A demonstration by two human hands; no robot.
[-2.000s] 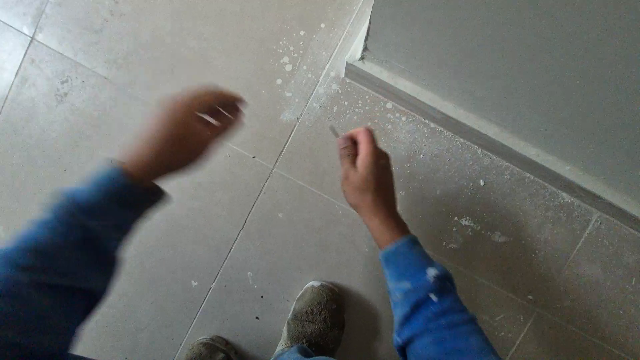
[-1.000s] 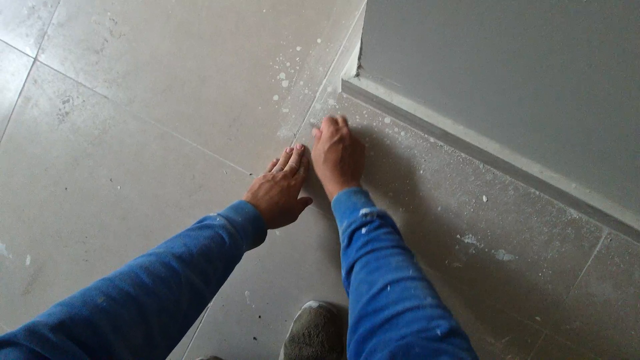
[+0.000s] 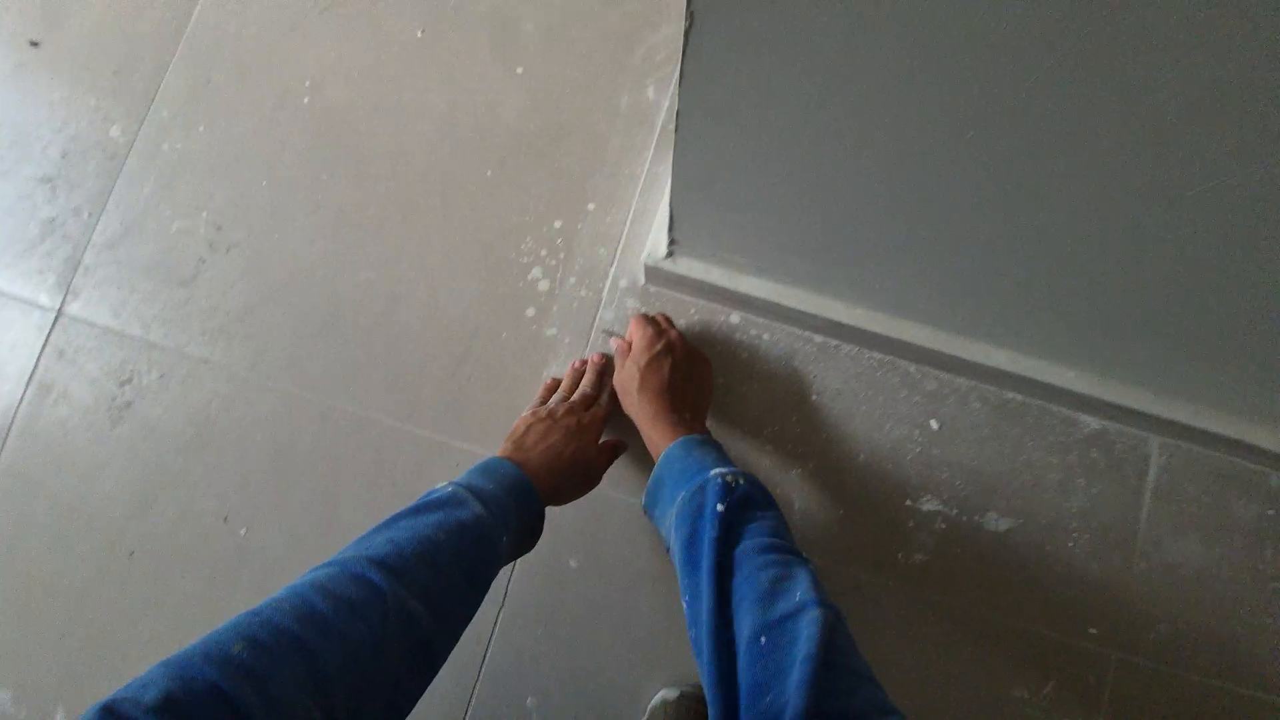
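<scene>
My left hand (image 3: 562,432) lies palm down on the floor tiles (image 3: 380,260), its fingers over the joint line and apart from one another only a little, nothing held. Close against its fingertips, my right hand (image 3: 662,382) is closed around a small thin grey piece (image 3: 611,334), whose tip shows past the thumb; its kind cannot be told. Both hands are just below the corner of the baseboard (image 3: 800,322). White specks dot the tiles around them. Blue sleeves with white spots cover both forearms.
A grey wall (image 3: 960,170) rises at the upper right, with a pale strip along its foot above the baseboard. White residue (image 3: 930,505) marks the tiles at the right. The toe of a shoe (image 3: 676,703) shows at the bottom edge.
Two seconds ago both hands were raised and apart, the thin piece in my right. They then came down together at the tile joint, where they stay.
</scene>
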